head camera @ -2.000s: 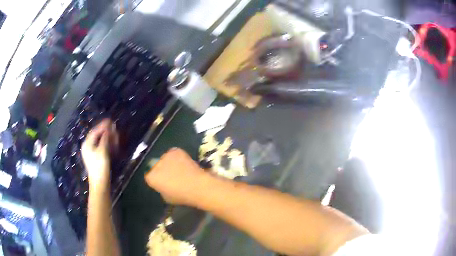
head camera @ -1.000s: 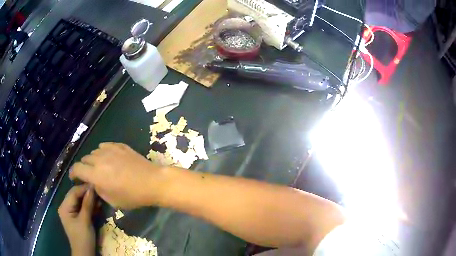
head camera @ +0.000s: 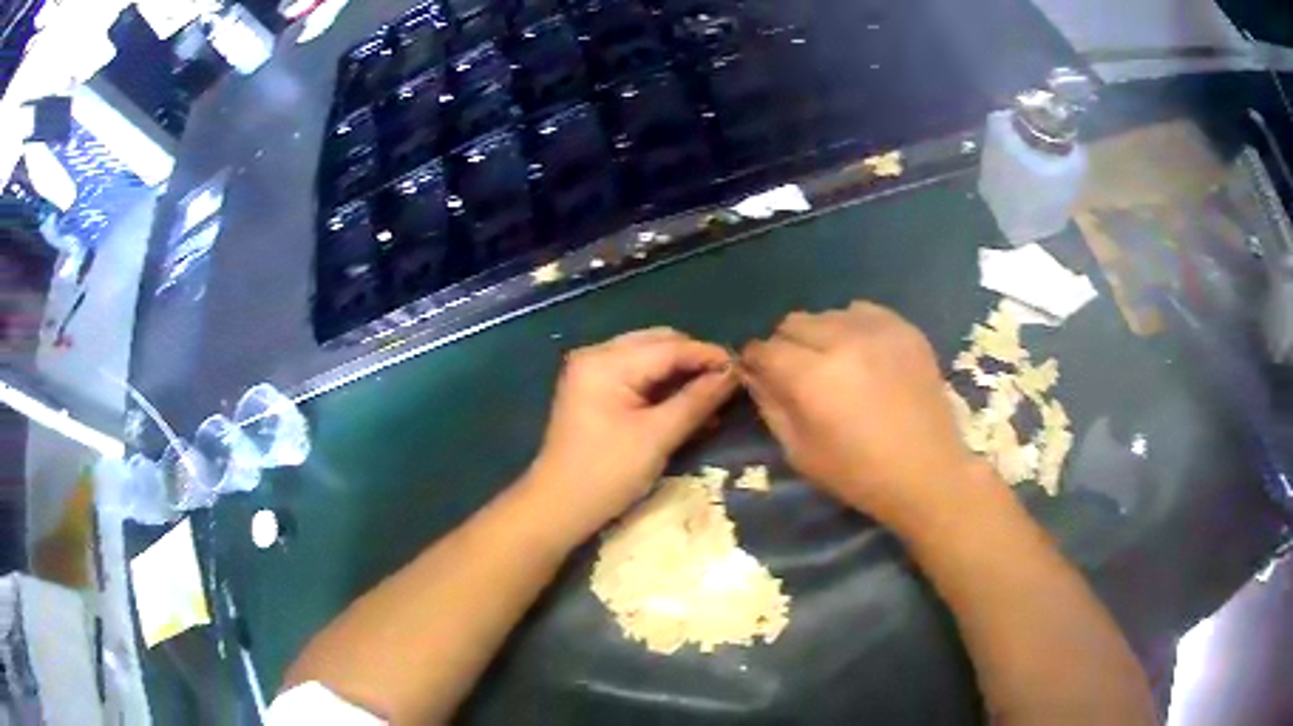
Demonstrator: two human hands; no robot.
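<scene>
My left hand (head camera: 631, 414) and my right hand (head camera: 855, 404) meet fingertip to fingertip over the green mat. Both pinch a tiny thing between them, mostly hidden by the fingers, too small to name. A rounded heap of small pale pieces (head camera: 684, 570) lies just below my hands, with a few bits loose at its top. A looser pale scatter (head camera: 1047, 426) lies right of my right hand.
A black pocketed tray (head camera: 539, 170) lies beyond the mat edge. A whitish bottle (head camera: 1031, 177), white folded paper (head camera: 1035, 281) and brown board (head camera: 1156, 213) are at right. Clear cups (head camera: 270, 426) and a pale note (head camera: 170, 584) are at left. A translucent film (head camera: 1113, 461) lies right of the scatter.
My left hand was over the tray and has come back to the mat to meet my right hand. The view has turned, so the tray now shows ahead and the cups at left.
</scene>
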